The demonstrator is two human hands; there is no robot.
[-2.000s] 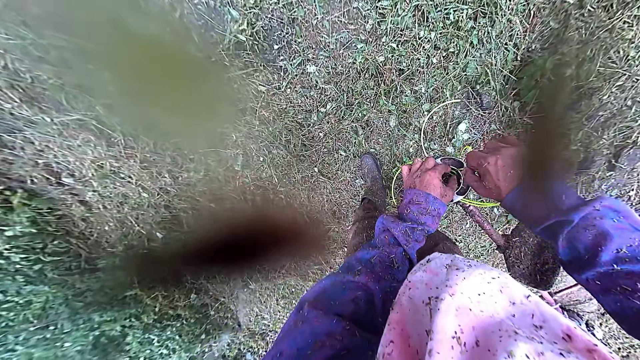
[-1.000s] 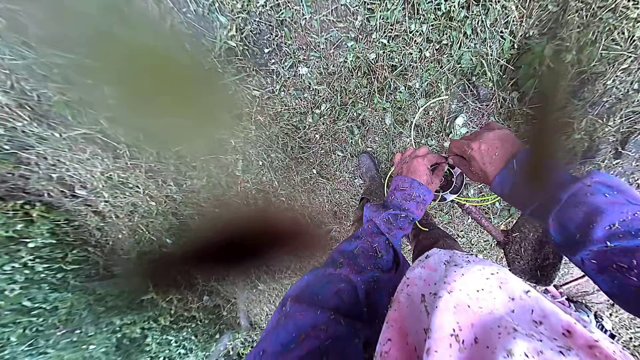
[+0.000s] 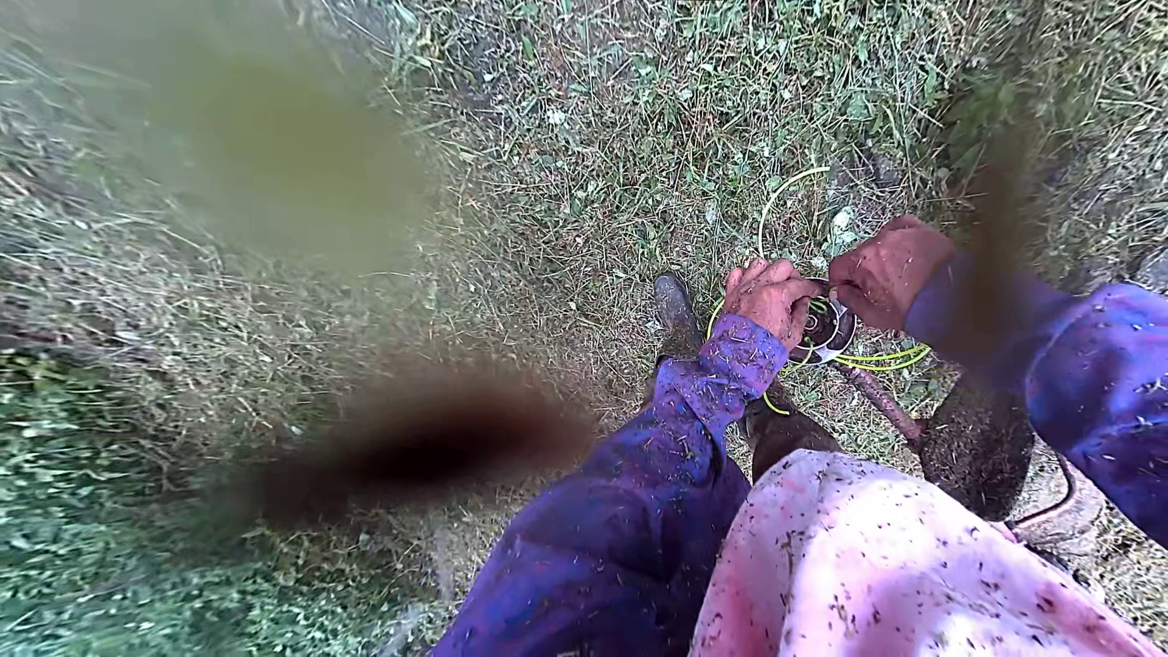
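Observation:
Right of the middle of the view, my left hand (image 3: 771,297) grips the near-left side of a round black and silver trimmer head (image 3: 829,330). My right hand (image 3: 890,272) is at its upper right edge, fingers pinched close to my left fingertips; what they pinch is too small to tell. Yellow-green trimmer line (image 3: 881,362) loops out on both sides of the head, and one strand curves up over the grass. A dirty trimmer shaft (image 3: 878,401) runs down and right from the head to a debris-covered guard (image 3: 976,447).
Cut grass and low weeds (image 3: 584,182) cover the ground. A dark boot (image 3: 675,306) stands left of my hands. A pink and white cloth (image 3: 876,557) flecked with clippings hangs over my front. Dark and greenish blurs hide parts of the left and upper right.
Both hands stay at the trimmer head. My right hand, lower beside the head two seconds ago, is now at its upper edge, and more of the head shows.

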